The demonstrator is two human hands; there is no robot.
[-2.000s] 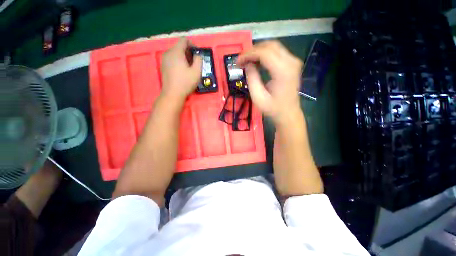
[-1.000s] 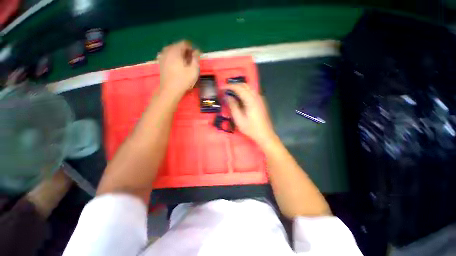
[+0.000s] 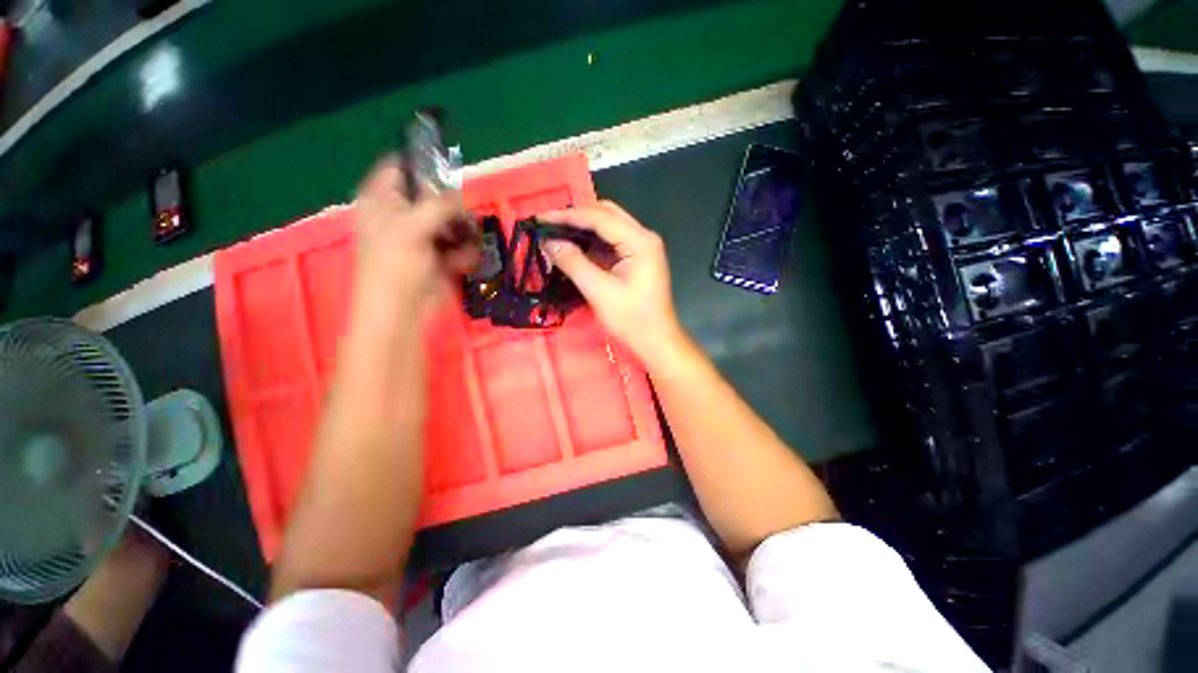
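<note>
The red tray [image 3: 526,465] lies in front of me. My left hand [image 3: 405,237], blurred, holds a phone handset [image 3: 431,155] upright above the tray's back edge. My right hand [image 3: 615,270] grips a thin black front frame [image 3: 531,256] over the tray's right part. More black frames lie loosely under and beside it; how many I cannot tell. Another dark handset [image 3: 488,267] lies on the tray between my hands, partly covered by the frames.
A green conveyor [image 3: 657,53] runs beyond the pale edge strip, with loose handsets [image 3: 167,205] at left. A desk fan [image 3: 59,460] stands at left, a person's arm [image 3: 118,592] below it. A smartphone [image 3: 761,217] lies right of the tray, beside stacked black blister trays [image 3: 1012,302].
My left hand has picked up a handset and lifted it towards the conveyor side. My right hand now holds up a black frame. The view has shifted, with more of the black stack showing.
</note>
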